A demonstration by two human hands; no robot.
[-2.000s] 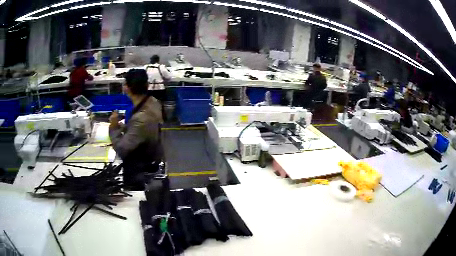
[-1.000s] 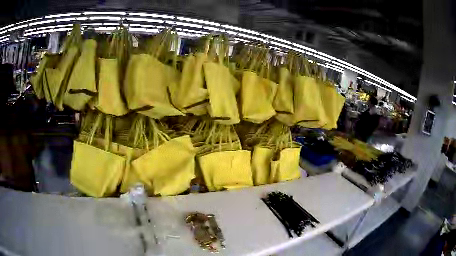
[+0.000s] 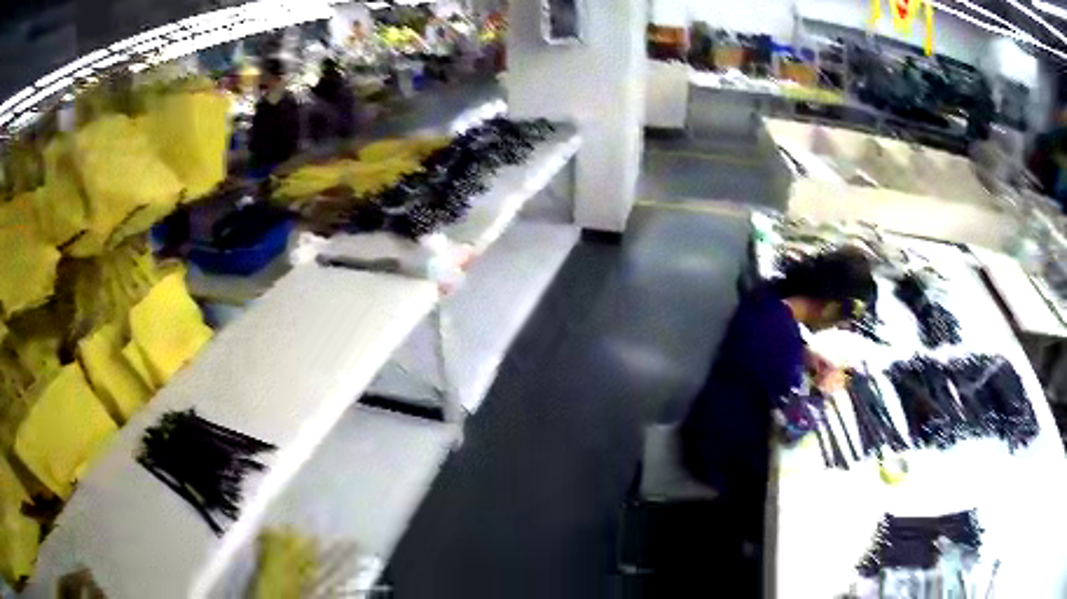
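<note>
Neither of my hands is in the picture. Nearest in front of me on the left is a long white shelf table (image 3: 339, 316). A bundle of dark narrow straps (image 3: 205, 462) lies on it near its front edge. Yellow bags or panels (image 3: 129, 164) hang along the far left. A small brown thing (image 3: 80, 585) is cut off at the bottom left. The picture is blurred.
A grey floor aisle (image 3: 527, 386) runs ahead to a white pillar (image 3: 603, 117). At right a person (image 3: 749, 363) sits at a white table (image 3: 807, 527) with dark strap bundles (image 3: 965, 398). A pile of dark straps (image 3: 451, 176) lies further ahead.
The view has swung right from the sewing machines, past the hanging yellow bags, to the aisle. The dark strap bundle and yellow bags now show further left; the seated person has come into view.
</note>
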